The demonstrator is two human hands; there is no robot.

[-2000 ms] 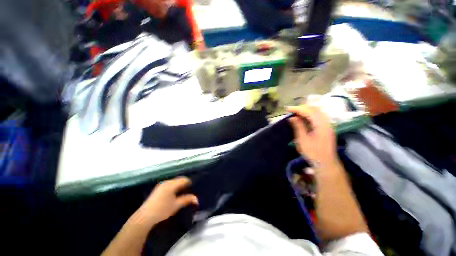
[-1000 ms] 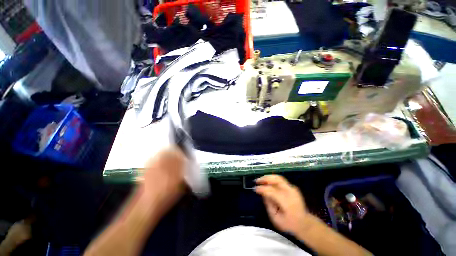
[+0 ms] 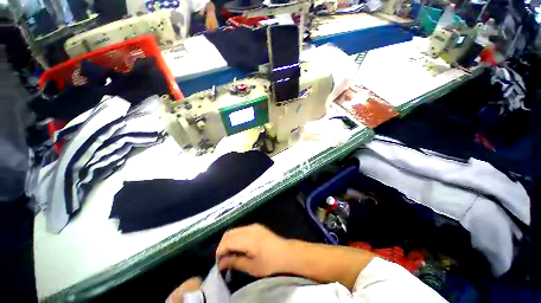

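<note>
My right hand [image 3: 252, 251] is at the lower middle, below the green table edge, with its fingers closed on a grey-white collar piece [image 3: 217, 287]. My left hand [image 3: 187, 290] is at the bottom edge, mostly cut off, and holds the lower left side of the same piece. No tool can be made out in either hand. A stack of black collars [image 3: 190, 192] lies flat on the white table before the machine. A loose heap of grey-white collars with black bands [image 3: 98, 151] lies at the table's left.
The sewing machine [image 3: 302, 112] stands behind the stack, with a black phone [image 3: 284, 62] upright on it. A red basket [image 3: 124, 53] is behind the heap. A blue crate [image 3: 317, 207] with a bottle is below the table edge. Grey-white cloth [image 3: 427, 177] drapes at right.
The view has turned right. The black cloth between my hands was released, and my left hand brought a grey-white piece down from the heap. Both hands now hold it near my lap.
</note>
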